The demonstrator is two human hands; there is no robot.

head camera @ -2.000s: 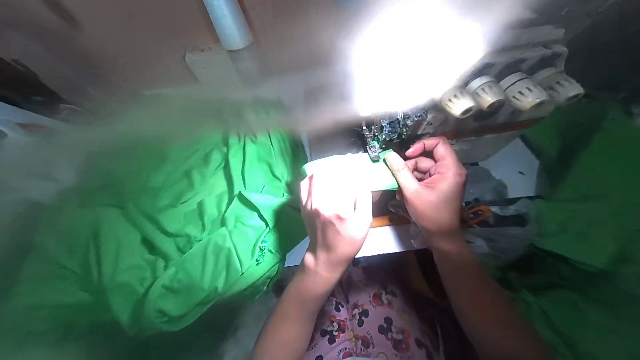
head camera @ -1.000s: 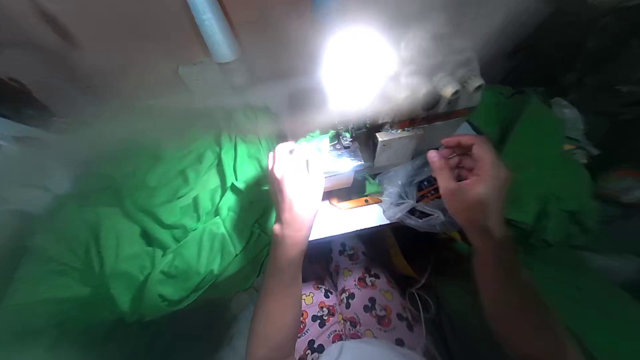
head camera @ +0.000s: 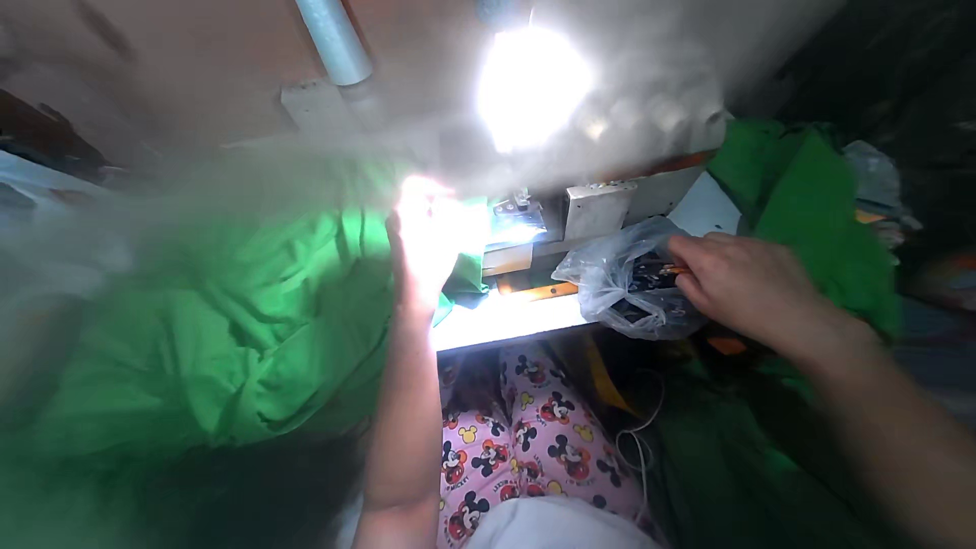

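Note:
My left hand (head camera: 427,244), washed out by glare, lies on green fabric (head camera: 267,320) just left of the sewing machine's presser foot area (head camera: 520,210). Its fingers are too bright to read, so its grip cannot be told. The fabric spreads in loose folds over the left side. My right hand (head camera: 732,282) is at a clear plastic bag (head camera: 633,282) at the front right of the machine. Thumb and fingers are at an orange-and-dark item (head camera: 672,270) in the bag's mouth; whether they grip it is unclear. Dark things show inside the bag.
A very bright lamp (head camera: 534,84) glares above the machine. More green fabric (head camera: 820,221) hangs at the right. A pale blue tube (head camera: 335,42) stands at the back. An orange strip (head camera: 541,293) lies by the table's front edge; a white cable (head camera: 640,450) hangs below.
My right hand has left the fabric at the needle area, moved right, and is now down at the plastic bag. My left hand has stayed on the fabric, farther left of the needle area.

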